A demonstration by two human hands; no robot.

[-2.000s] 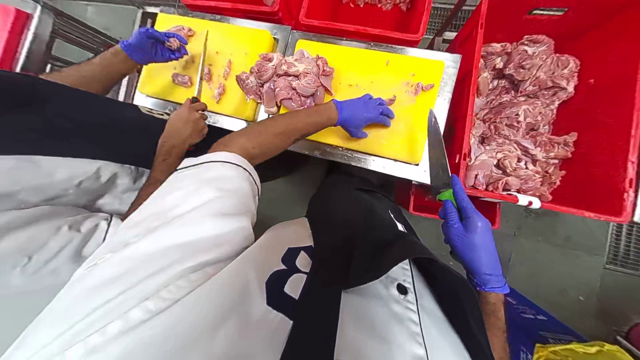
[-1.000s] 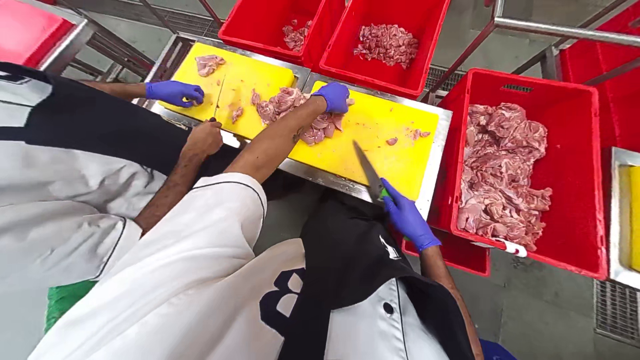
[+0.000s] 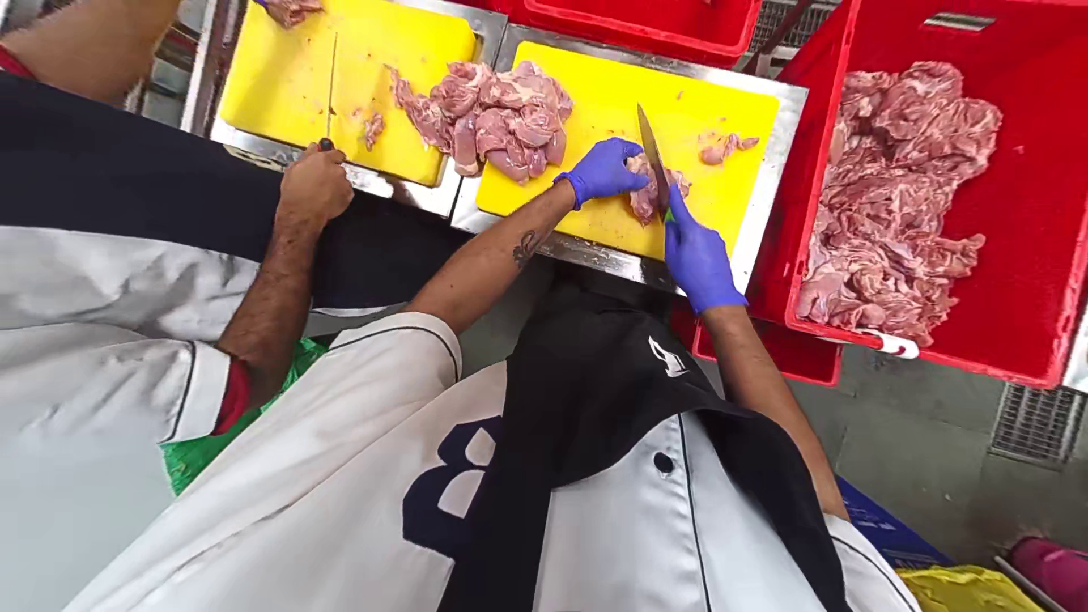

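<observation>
My left hand (image 3: 605,170), in a blue-purple glove, grips the left side of a piece of raw meat (image 3: 643,204) on a yellow cutting board (image 3: 586,93). My gloved right hand (image 3: 699,255) holds a kitchen knife (image 3: 650,149) with a green handle, its blade lying across that piece. Left of my hands, a pile of raw meat pieces (image 3: 518,119) spans the edges of two boards. Small meat scraps (image 3: 722,149) lie near the right side of my board.
At left, a co-worker's bare hand (image 3: 314,183) holds a knife (image 3: 332,85) upon another yellow board (image 3: 272,76). A red crate (image 3: 1037,212) of raw meat (image 3: 909,195) stands at right. Another red crate (image 3: 646,21) is behind the boards; a lower red one (image 3: 799,361) sits below.
My left hand has moved from the meat pile to the middle of my board, where a meat piece now lies under it. The knife has moved from the board's lower edge onto that piece.
</observation>
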